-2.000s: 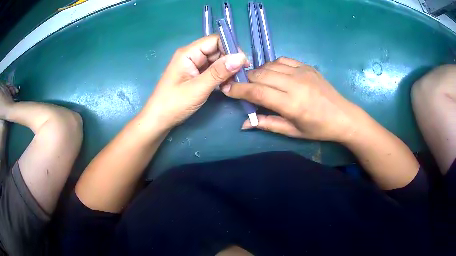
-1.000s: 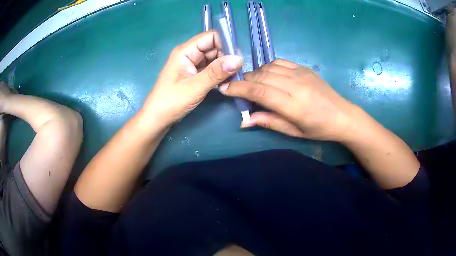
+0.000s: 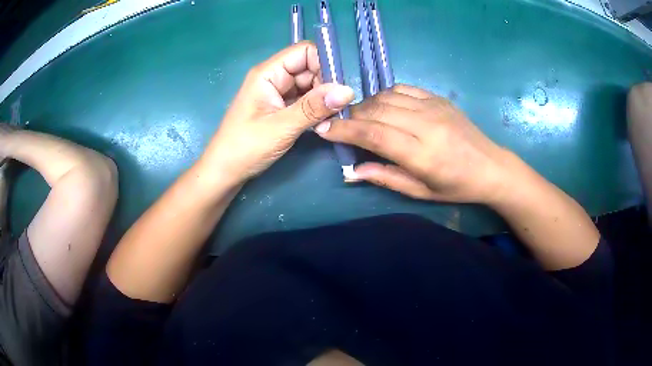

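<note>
A slim blue-grey tube unit [image 3: 329,61] with a pale line along it is held nearly upright in view, its far end away from me. My left hand [image 3: 297,104] grips its middle between thumb and curled fingers. My right hand [image 3: 407,143] has its fingers on the lower part and its thumb at the white end piece [image 3: 349,171]. Two more tube units lie side by side [image 3: 374,50] beyond my right hand, their near ends hidden. Another tube unit [image 3: 297,23] lies beyond my left hand, and one [image 3: 324,11] is mostly hidden behind the held one.
The glossy green worktop [image 3: 250,207] lies under my hands. A pale edge rail [image 3: 71,46] with a yellow strip [image 3: 104,8] curves at the upper left. Another person's bent arm [image 3: 68,186] rests at the left edge. Part of another person's arm [image 3: 641,129] shows at the right edge.
The held tube unit has turned slightly and its white end has shifted left. My hands have barely moved. The person's arm at the right went almost out of view and is partly back.
</note>
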